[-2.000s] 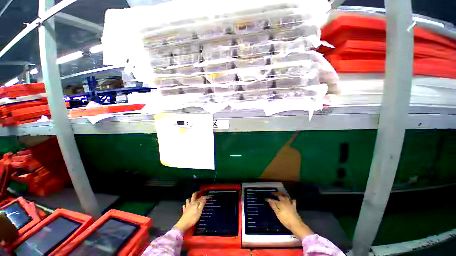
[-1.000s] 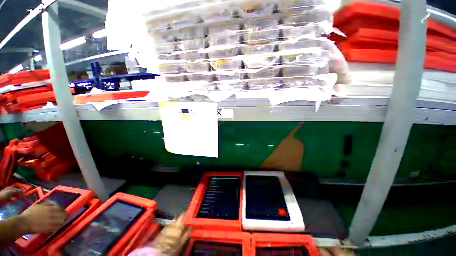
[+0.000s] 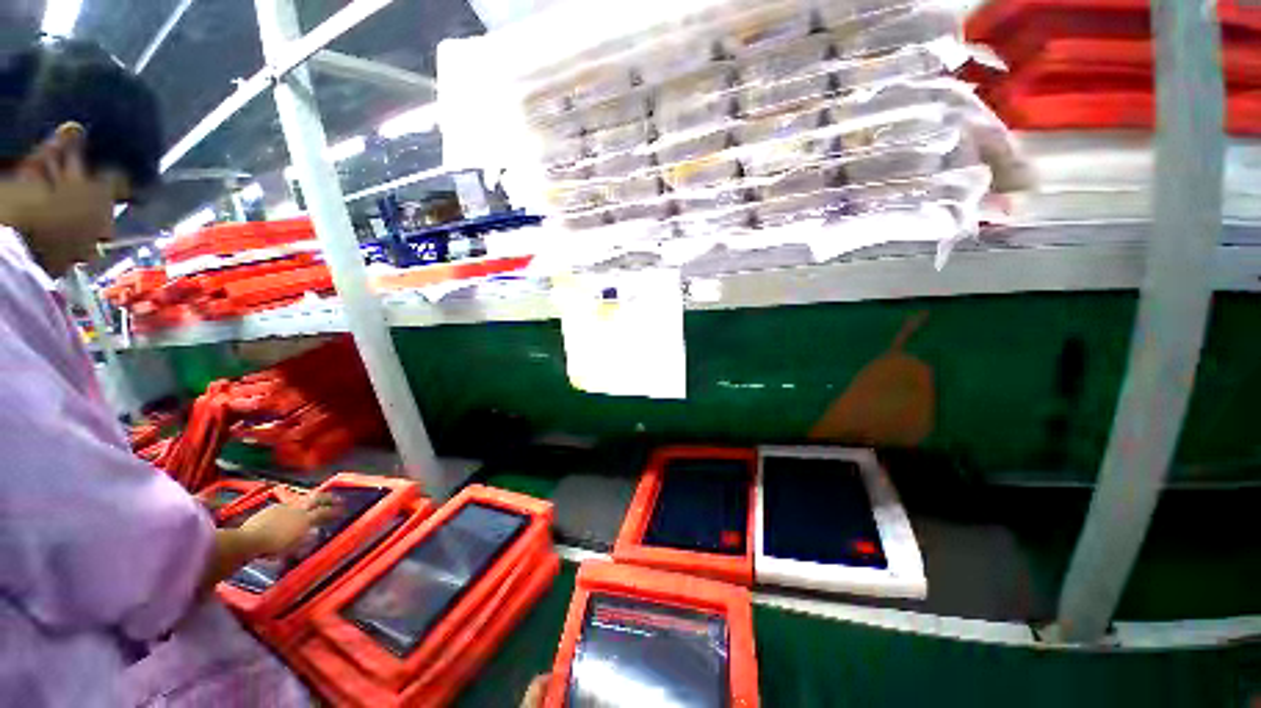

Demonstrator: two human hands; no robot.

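Note:
A red foam tray [image 3: 564, 681] with a tablet [image 3: 650, 653] lies nearest in front; its screen has small red text at the top and bright glare below. Fingertips of my left hand [image 3: 535, 692] hold its left edge at the bottom of the picture; the rest of the hand is cut off. My right hand is out of view. Behind it, another red foam tray [image 3: 629, 533] and a white foam tray [image 3: 902, 546] stand side by side. Their tablets [image 3: 696, 506] [image 3: 816, 512] have dark screens with a small red mark at the lower right.
A stack of red trays with a tablet [image 3: 440, 574] is at left. A neighbouring person in pink-purple [image 3: 83, 470] touches a tablet beyond it. A metal post [image 3: 1155, 332] stands at right. Above, the shelf [image 3: 830, 284] holds clear blister trays [image 3: 747, 132] and red trays.
The view has turned left, showing the neighbour. One of the two front red trays is no longer visible. The rear red-tray tablet's menu text has given way to a dark screen with a red mark.

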